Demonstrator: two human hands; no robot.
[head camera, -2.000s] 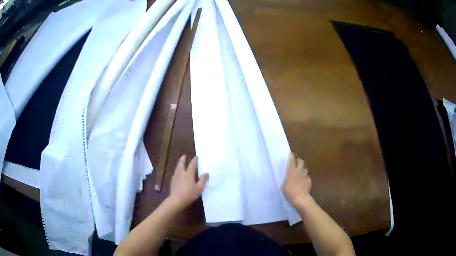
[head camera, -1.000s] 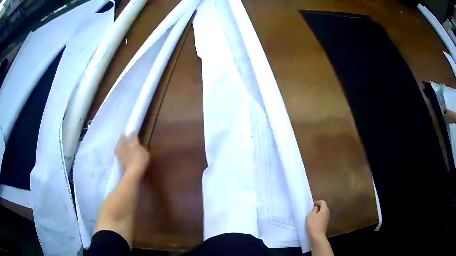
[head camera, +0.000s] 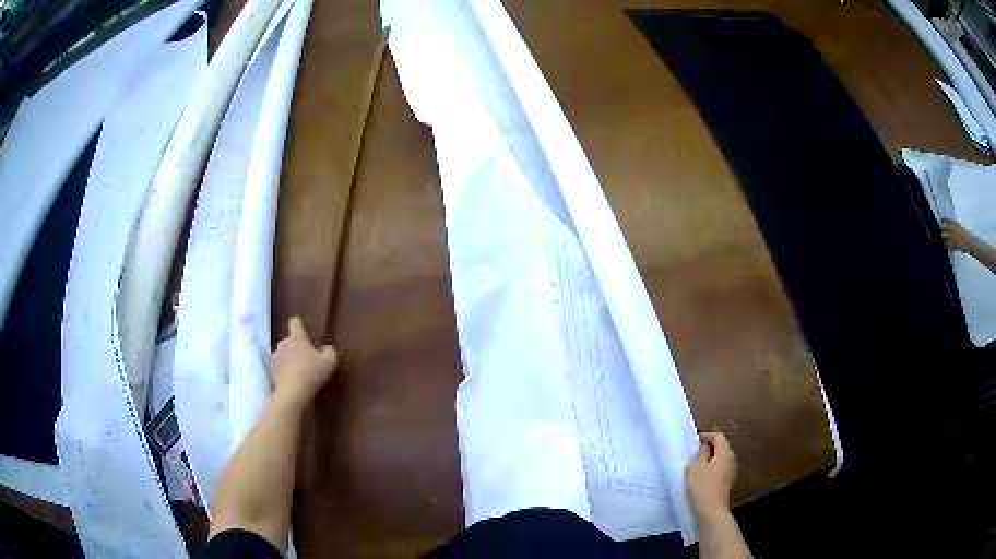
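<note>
A large white marker paper (head camera: 524, 328) with faint printed lines lies lengthwise in front of me, its right side doubled into a long narrow fold. My right hand (head camera: 712, 472) pinches the near end of this fold. My left hand (head camera: 304, 363) is over the brown table, just right of another folded white paper strip (head camera: 253, 273). Its thumb and a finger are apart, and I see nothing held. A long brown wooden ruler (head camera: 350, 207) lies between the papers, its near part close to my left hand. The undersides of both hands are hidden.
At left are more white papers (head camera: 98, 284), an off-white roll (head camera: 180, 186), dark cloth (head camera: 38, 360) and a partly covered calculator (head camera: 164, 426). Black cloth (head camera: 808, 207) lies on the brown table (head camera: 699, 262) at right. Another person's hand (head camera: 961, 238) touches white sheets at the far right.
The left folded strip has shifted left, uncovering the calculator and more of the ruler. My left hand has come off the strip. My right hand keeps its hold, slightly farther right.
</note>
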